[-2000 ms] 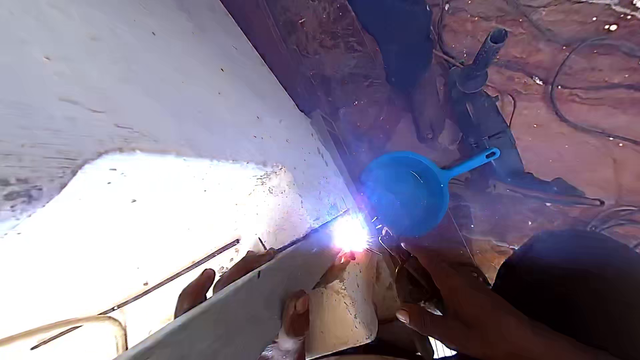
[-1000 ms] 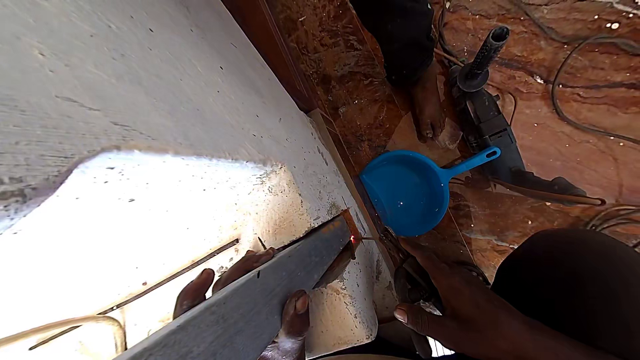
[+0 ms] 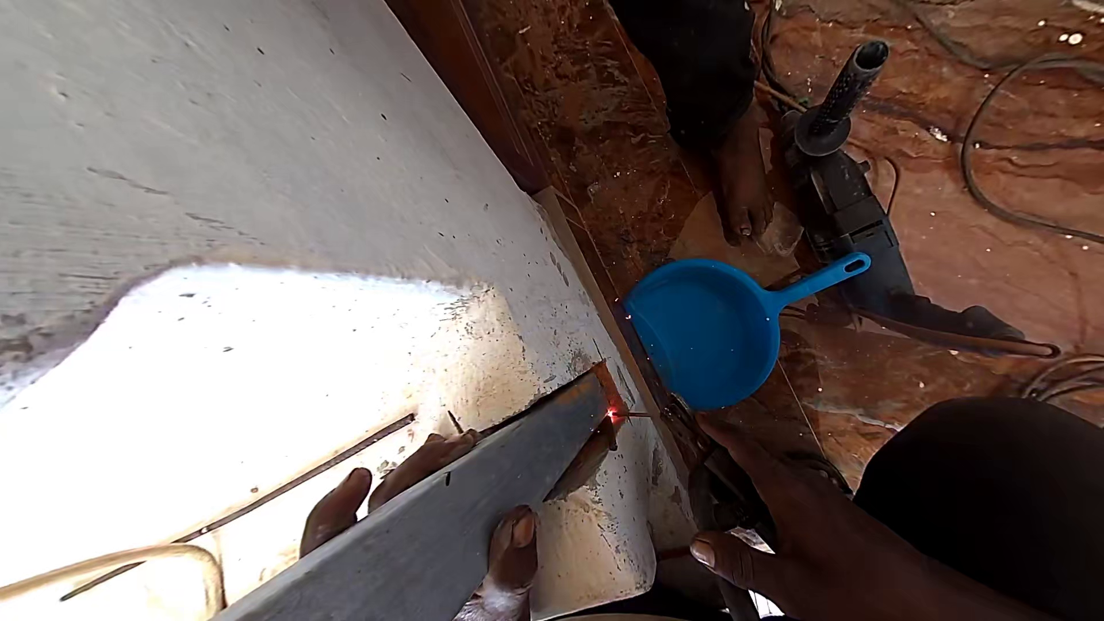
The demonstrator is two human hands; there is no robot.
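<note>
A grey metal bar (image 3: 448,509) lies diagonally at the lower middle, over a pale surface. My left hand (image 3: 513,548) grips it, with the thumb on the near side and fingertips along the far side; the palm is hidden. A small spot glows red at the bar's upper right end, on a rusty metal edge (image 3: 614,388). The tip of a thin welding electrode (image 3: 636,415) meets that spot. At the lower right my right hand (image 3: 802,526) holds a dark electrode holder (image 3: 720,487), partly hidden by shadow and fingers.
A blue plastic dustpan-like scoop (image 3: 711,336) lies beyond the pale edge. Behind it are a black power tool (image 3: 854,207) with a side handle, cables (image 3: 975,164) and another person's bare foot (image 3: 743,185). A thin metal rod (image 3: 302,474) lies at left.
The bright welding arc and its bluish haze, seen in the oldest frame, are gone; a small red glow remains. Both hands look much the same in position.
</note>
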